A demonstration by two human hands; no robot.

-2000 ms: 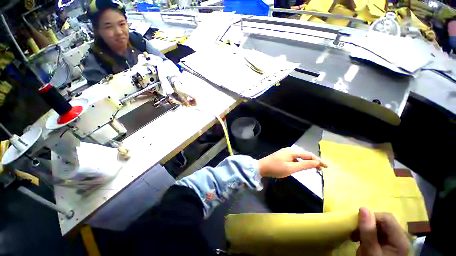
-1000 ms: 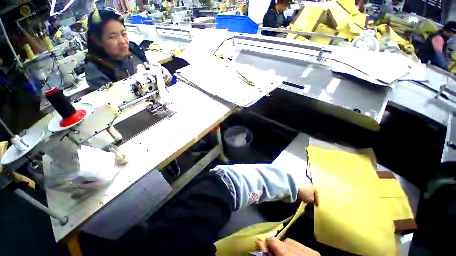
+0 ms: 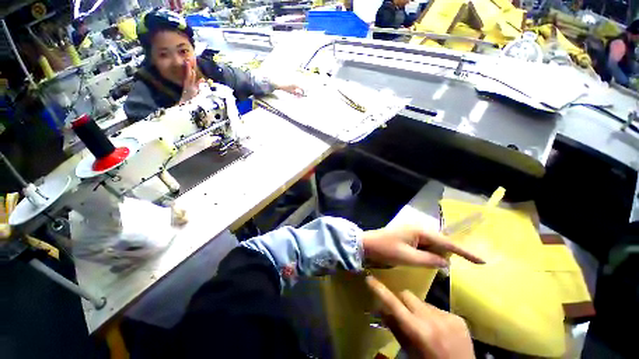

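A yellow panel stack (image 3: pixel 508 287) lies on a pale board (image 3: pixel 427 200) at the lower right. Red-brown tabs (image 3: pixel 578 310) show along its right side. A thin, clear-looking strip with a yellow end (image 3: pixel 496 196) lies across the stack's upper part. My left hand (image 3: pixel 406 247) is over the stack's left edge, index finger extended, with nothing visibly held. Another yellow panel (image 3: pixel 347 301) is below my left hand. My right hand (image 3: pixel 424 326) is at this panel's right part, index finger stretched out; its grip is unclear.
A white flatbed sewing machine (image 3: pixel 133 158) with a black thread cone on red (image 3: pixel 98 144) stands on the neighbouring table (image 3: pixel 245 203). A person (image 3: pixel 165 63) sits behind it. A grey bin (image 3: pixel 340 188) is on the floor. A grey bench (image 3: pixel 441 105) runs behind.
My left hand moved out from the stack's edge and now extends a finger over it. My right hand moved slightly up. The strip has appeared on the stack. The seated person raised a hand to the face.
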